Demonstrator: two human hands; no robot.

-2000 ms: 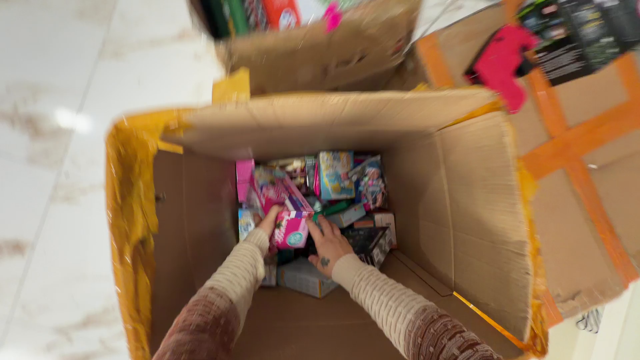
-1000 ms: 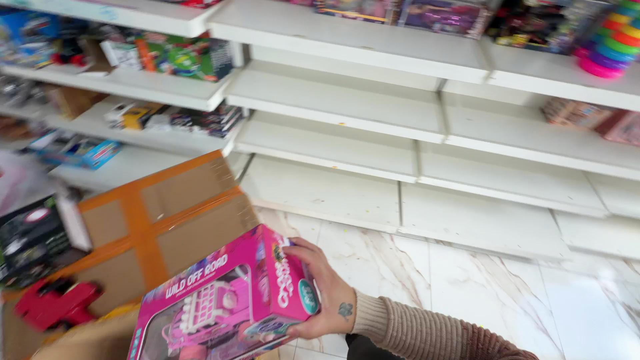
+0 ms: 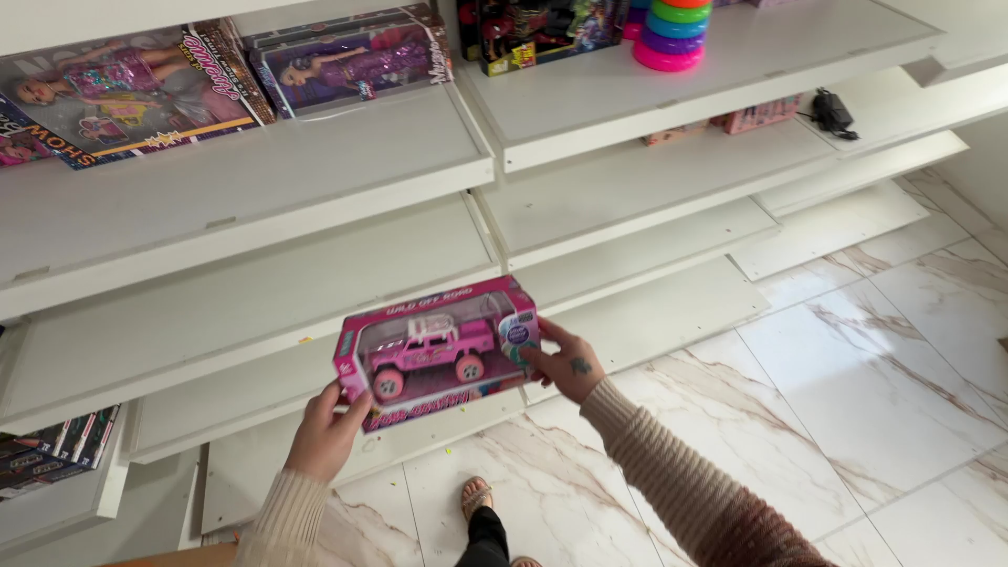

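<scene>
A pink window box with a pink toy off-road truck [image 3: 437, 351] inside is held between both hands, tilted, in front of the lower white shelves. My left hand [image 3: 324, 433] grips its left end, the thumb on the front lower corner. My right hand [image 3: 568, 364] holds the right end, the thumb over the front near a round label. The box's window faces me, and its wheels point toward the bottom of the view.
Boxed dolls [image 3: 130, 87] and a stacking-ring toy [image 3: 669, 35] stand on the upper white shelves [image 3: 339, 185]. A black power adapter [image 3: 833, 114] and pink boxes [image 3: 762, 114] lie lower right. Dark boxes [image 3: 55, 453] sit lower left. Below is marble-look tile floor [image 3: 693, 441].
Two seconds ago both hands were inside a carton of toys. One second ago only my right hand showed on the pink box; now my left hand holds it too. The view has swung to the shelves.
</scene>
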